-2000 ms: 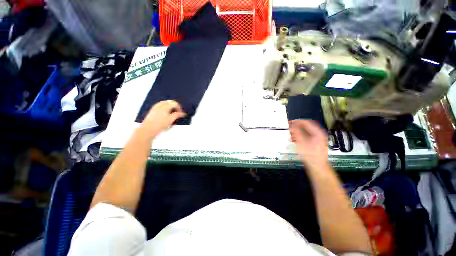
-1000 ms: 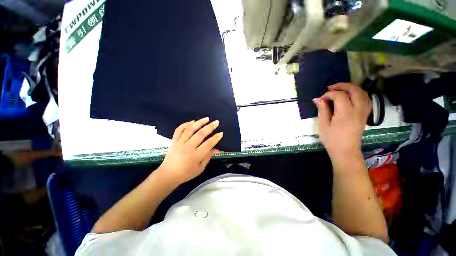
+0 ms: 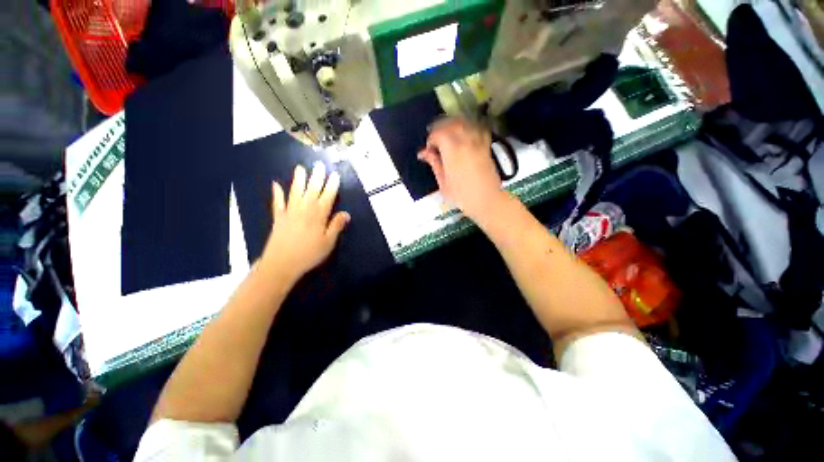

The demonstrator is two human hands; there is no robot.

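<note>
A dark panel point(image 3: 264, 162) lies under the lit machine head, reaching to the table's front edge. My left hand point(image 3: 305, 217) lies on it, palm down, fingers spread. A second long dark panel point(image 3: 176, 185) lies flat to its left, its far end by the red basket. Small dark pieces point(image 3: 404, 135) lie right of the needle. My right hand point(image 3: 459, 162) is over their right edge with fingers curled; whether it pinches a piece is unclear. The cream sewing machine head point(image 3: 303, 68) has its presser foot close to the panel's far right edge.
Black scissors handles point(image 3: 504, 158) lie right of my right hand. A dark cloth bundle point(image 3: 565, 117) lies beyond them. The red basket point(image 3: 98, 54) stands far left. A blue bin point(image 3: 754, 361) with a red-orange bag point(image 3: 632, 275) is below right. Offcuts point(image 3: 43, 244) hang at left.
The view has turned. The panel under my left hand now lies by the presser foot, apart from the long left panel. My left hand has moved up onto it. My right hand remains at the small pieces.
</note>
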